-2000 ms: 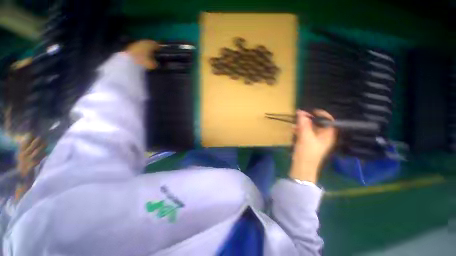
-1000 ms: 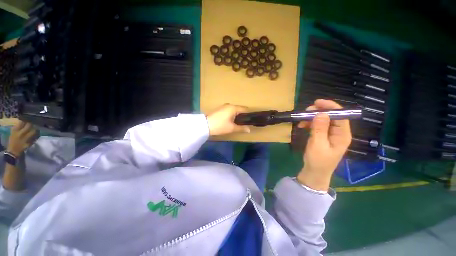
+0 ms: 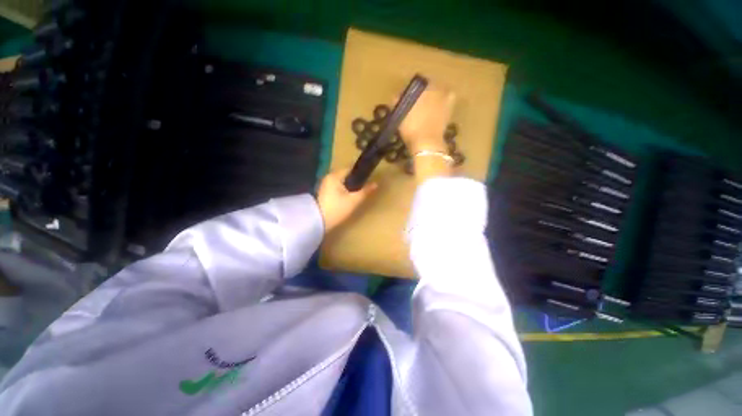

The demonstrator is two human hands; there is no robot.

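Note:
My left hand (image 3: 345,200) is shut on the lower end of a long black rod assembly (image 3: 386,134), which slants up and right over the tan work board (image 3: 374,236). My right hand (image 3: 431,118) is over the small dark rings (image 3: 360,126), beside the rod's upper end, and hides part of the ring cluster. Its fingertips are blurred and partly hidden, so I cannot tell whether it holds a ring. The rod's silver tube end does not show.
A black tray (image 3: 228,171) with one rod (image 3: 281,123) lies left of the board. Dark trays are piled at the far left. A slotted tray (image 3: 529,195) with several silver-ended rods is on the right, another beyond it. A blue basket (image 3: 561,323) shows below.
The rod has turned from level to slanting up and right. My right hand has left its silver end and moved up and left to the rings. My left hand still holds the black end.

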